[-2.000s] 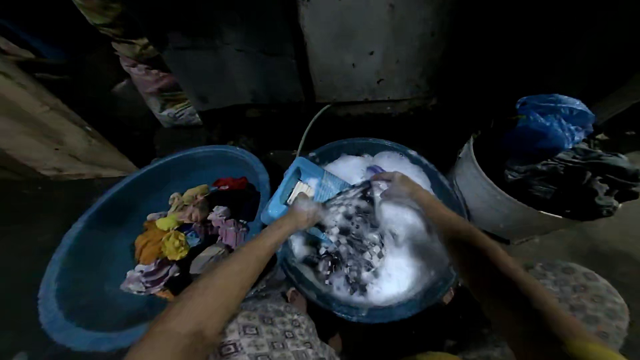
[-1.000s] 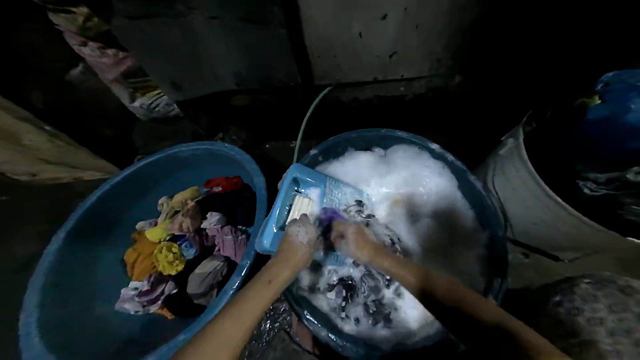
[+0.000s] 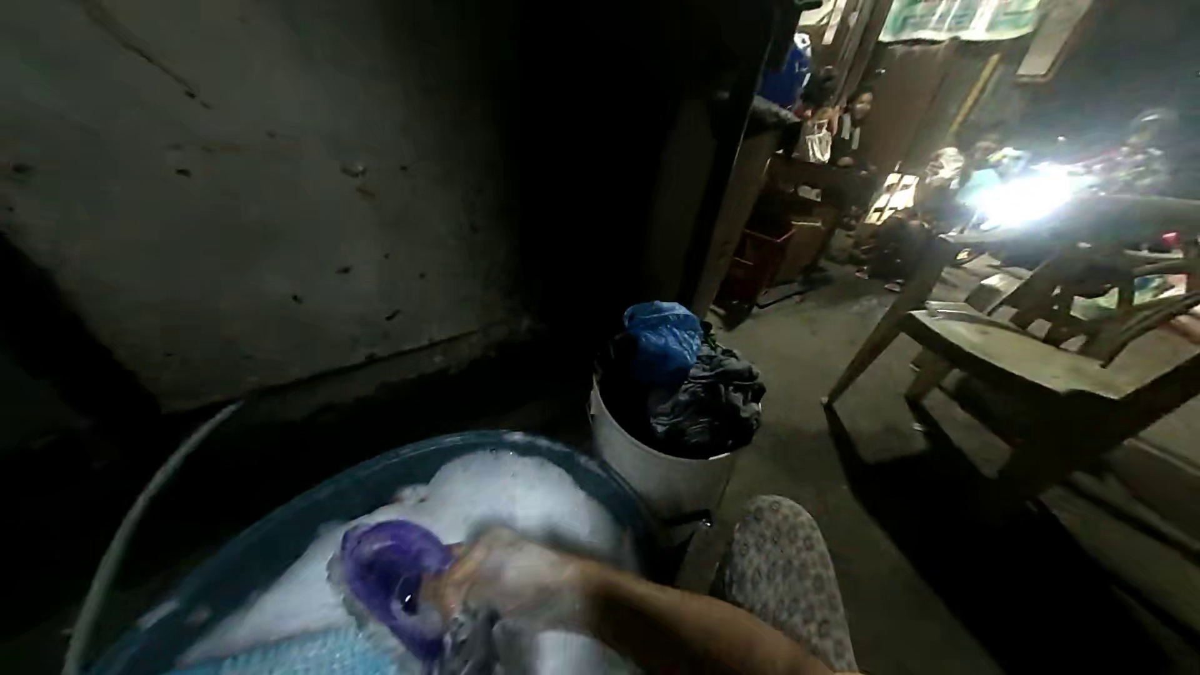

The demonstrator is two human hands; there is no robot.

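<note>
My right hand (image 3: pixel 511 581), wet and blurred, is closed around a purple scrub brush (image 3: pixel 398 572) and touches dark wet cloth (image 3: pixel 478 642) at the bottom of the view. White suds (image 3: pixel 516 497) fill much of the round blue plastic tub (image 3: pixel 375 461) around it. Part of a light-blue washboard (image 3: pixel 309 652) shows at the tub's lower edge, below the brush. My left hand is outside the view.
Beside the tub stands a white bucket (image 3: pixel 647 473) with dark clothes (image 3: pixel 712 403) and a blue plastic bag (image 3: pixel 664 337). A plastic chair (image 3: pixel 1022 352) is at right, a hose (image 3: pixel 141 516) at left. Several people sit far back near a bright light.
The view has swung far to the right, and the tub of coloured clothes and my left hand have left it. The purple brush, partly covered between my hands before, now shows plainly in my right hand.
</note>
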